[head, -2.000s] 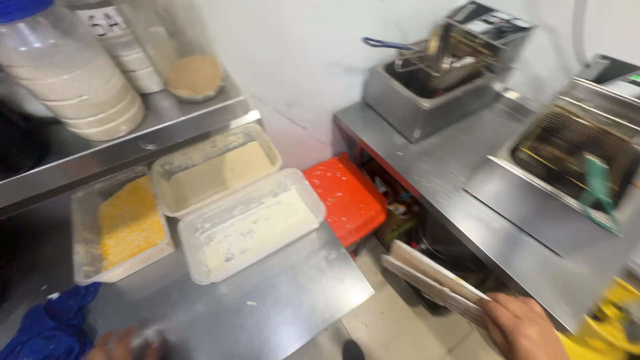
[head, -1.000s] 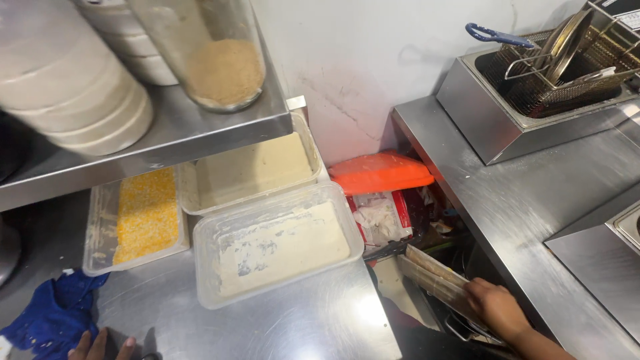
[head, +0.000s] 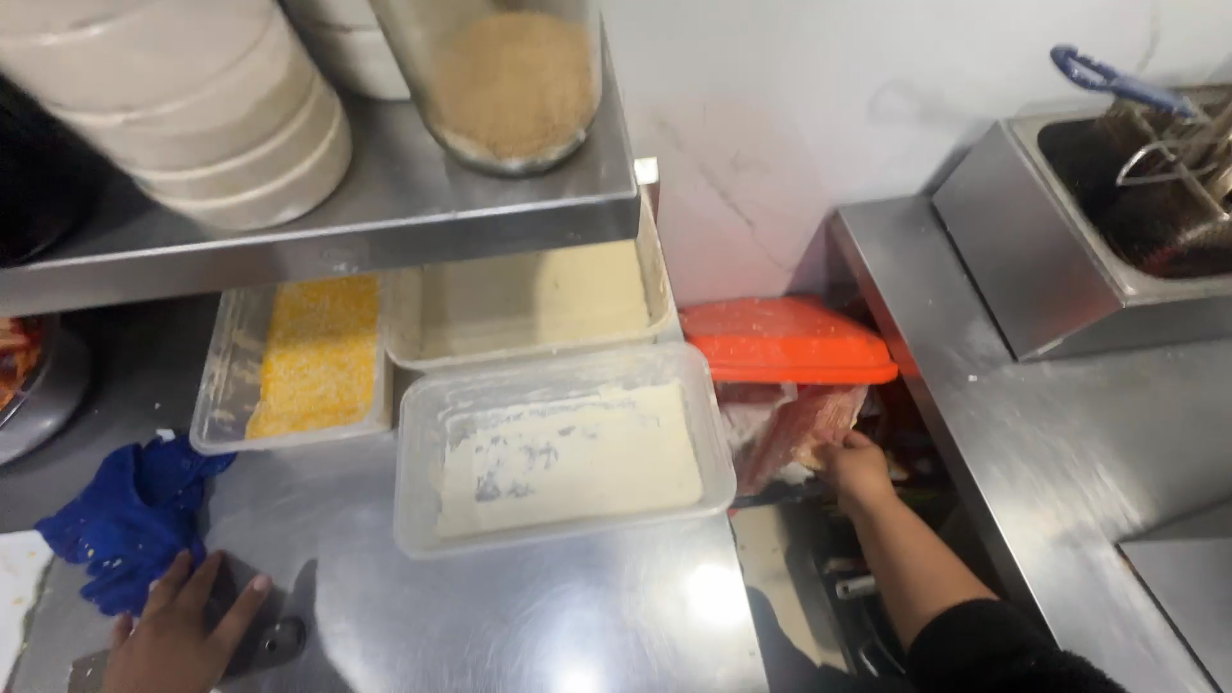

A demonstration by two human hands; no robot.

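My left hand (head: 188, 621) rests on the steel table with its fingers apart, beside a crumpled blue cloth (head: 140, 520). Down in the gap between the two counters, my right hand (head: 857, 472) reaches to the bags (head: 804, 433) below a red-orange plastic lid (head: 789, 342); its fingertips are partly hidden, and whether they grip anything cannot be told. On the table stand a plastic tub of white powder (head: 577, 462), a tub of yellow crumbs (head: 322, 356) and a tub of pale batter or powder (head: 539, 298).
A steel shelf (head: 481, 221) overhangs the tubs and bears a jar of brown powder (head: 515, 87) and a large ribbed jar (head: 241, 115). On the right counter (head: 1049, 423) sits a fryer (head: 1020, 241) with a blue-handled basket. A metal bowl (head: 58, 395) is at the left.
The flat board-like piece that my right hand held is no longer in view. That hand has moved up to the bags under the red-orange lid. More of my left hand shows beside the cloth.
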